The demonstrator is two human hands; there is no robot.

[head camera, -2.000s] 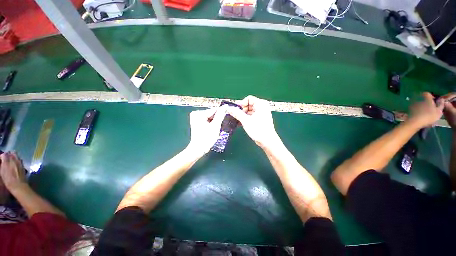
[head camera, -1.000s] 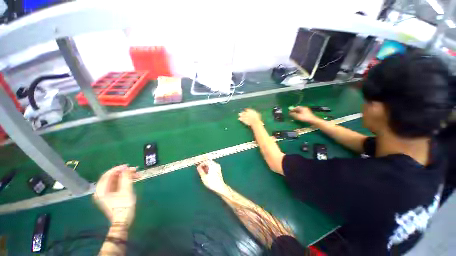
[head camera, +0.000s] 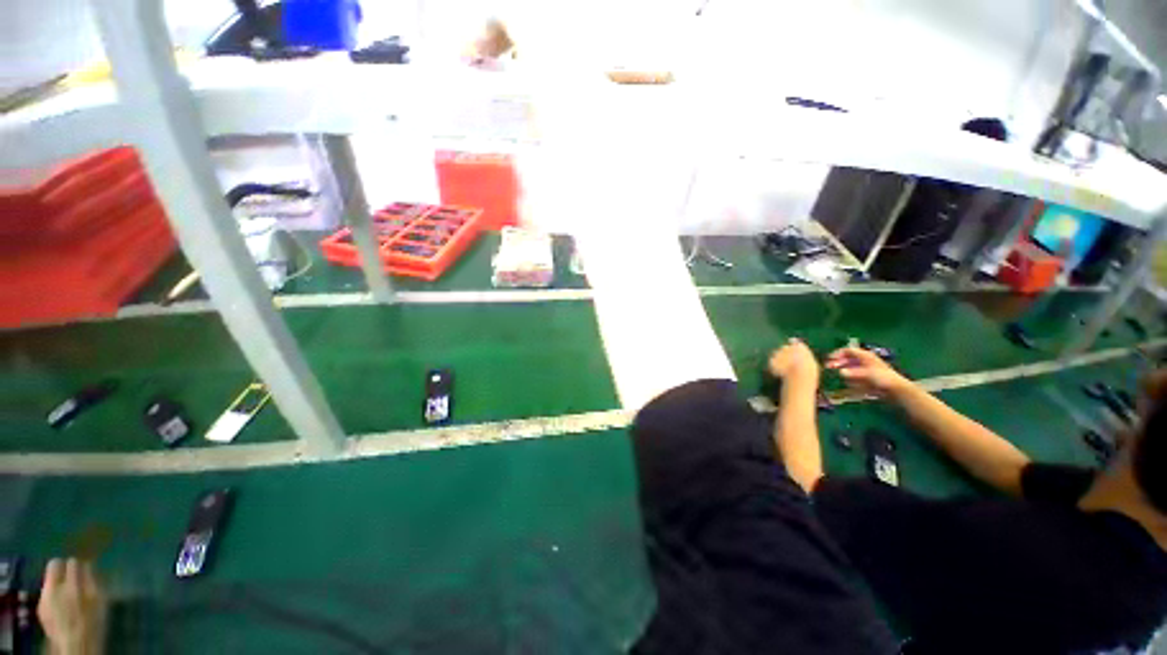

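My right arm, in a black sleeve, is raised across the middle of the view. Its forearm is washed out white and runs up into the glare, where no hand can be made out. My left hand is not in view. A black phone with a pale patch (head camera: pixel 439 397) lies on the green belt beyond the metal strip. Another black phone (head camera: pixel 202 532) lies on the near green bench at the left.
A neighbour's hand (head camera: pixel 71 607) is at the lower left edge. A person in black works at the right. Grey post (head camera: pixel 230 256), pale-gold frame (head camera: pixel 237 415), black phone (head camera: pixel 166 421) at left. Red parts tray (head camera: pixel 407 239) and box of pinkish parts (head camera: pixel 523 257) stand behind.
The view has tilted up and turned. Both my hands, over the bench and strip a second ago, have left sight; my right arm has risen. The phone remains on the belt.
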